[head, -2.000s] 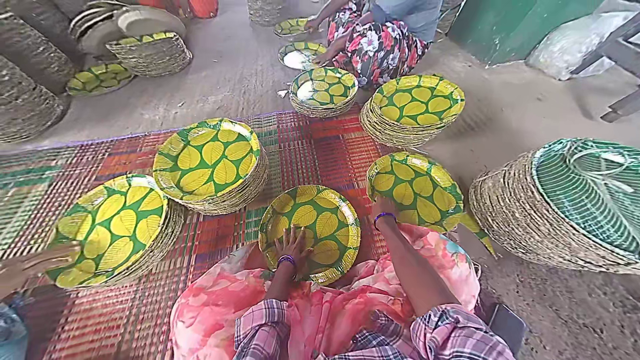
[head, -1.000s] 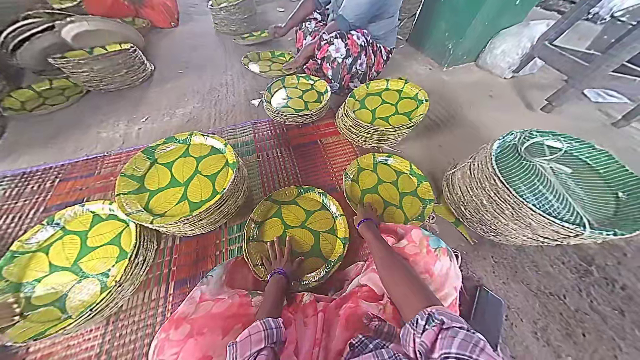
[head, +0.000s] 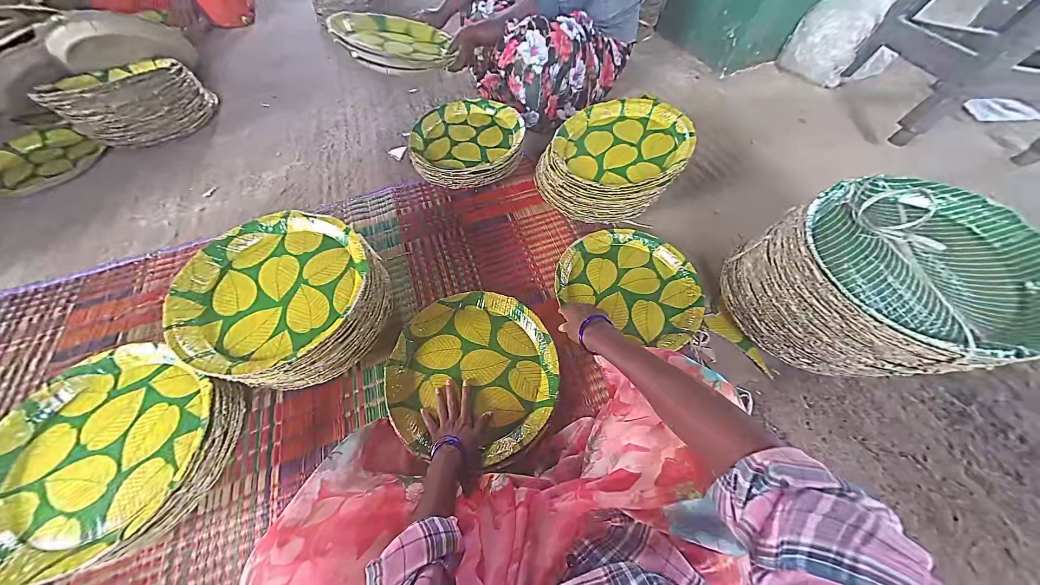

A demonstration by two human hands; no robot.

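Note:
My left hand [head: 455, 422] lies palm down with its fingers spread on the near part of a round plate with a yellow leaf pattern on green [head: 481, 361], in front of my lap. At the left rim of another leaf-patterned plate [head: 642, 284], to the right, is my right hand [head: 578, 318]; its fingertips are partly hidden, so its grip is unclear. Beside these, on the left, stand two taller stacks of like plates with rough, fibrous sides, one farther [head: 280, 296] and one nearer [head: 110, 447].
A woven mat [head: 325, 422] lies under the left stacks. Two more plate stacks [head: 467, 138] [head: 621, 150] stand ahead. A large stack wrapped in green netting [head: 845, 292] is at right. Another person [head: 561, 57] sits beyond, a hand at a plate [head: 394, 41]. Further stacks [head: 134, 106] stand back left.
The other person's plate is now lifted near their hand. At the far left, the hand seen on the near stack two seconds ago is out of view. My hands stay at the same two plates.

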